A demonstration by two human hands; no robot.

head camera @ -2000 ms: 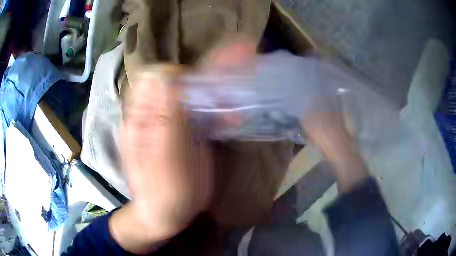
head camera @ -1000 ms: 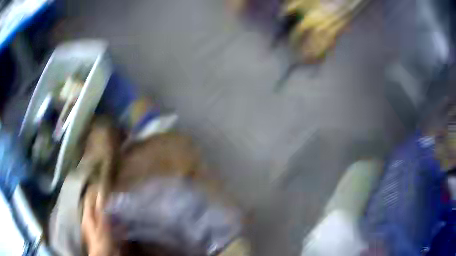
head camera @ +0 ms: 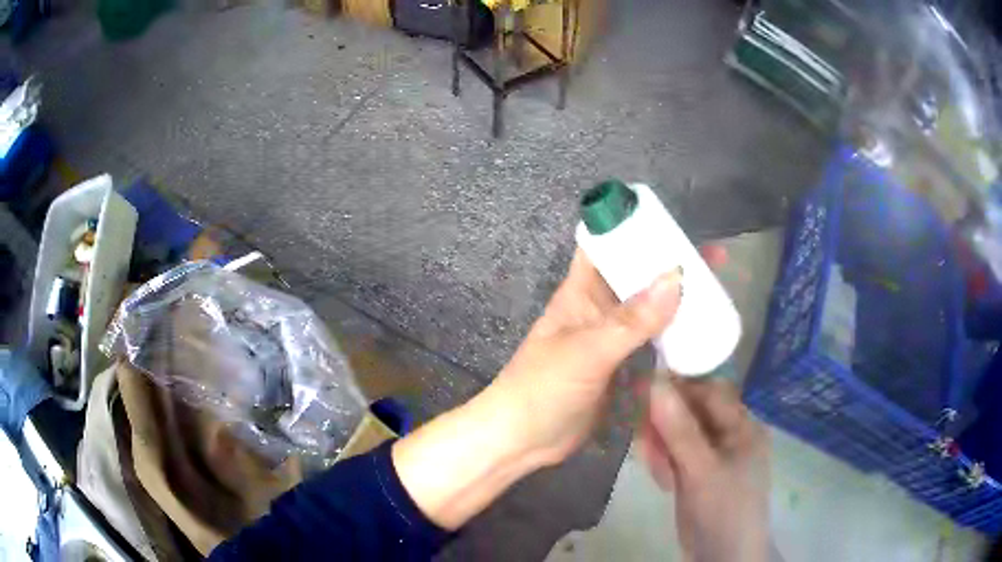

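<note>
A white thread cone (head camera: 670, 288) with a dark green end is held tilted, its green end pointing up and left. My left hand (head camera: 582, 357) is closed around the cone's middle, thumb on top. My right hand (head camera: 709, 439) is blurred, just below the cone's lower end; whether its fingers touch or grip anything cannot be made out. A clear plastic bag (head camera: 269, 368) lies at the left on the brown cloth (head camera: 198, 450).
A blue slatted crate (head camera: 846, 434) stands at the right, with clear plastic (head camera: 934, 99) above it. A pale bin with small items (head camera: 55, 296) is at the far left. A dark-legged stool (head camera: 500, 93) and a green crate (head camera: 786, 66) stand farther back on the grey floor.
The view has swung toward the floor and blue crate. The blurred bag-like bundle that was between my hands is gone from them; my left hand now holds a white cone, and a clear bag lies left.
</note>
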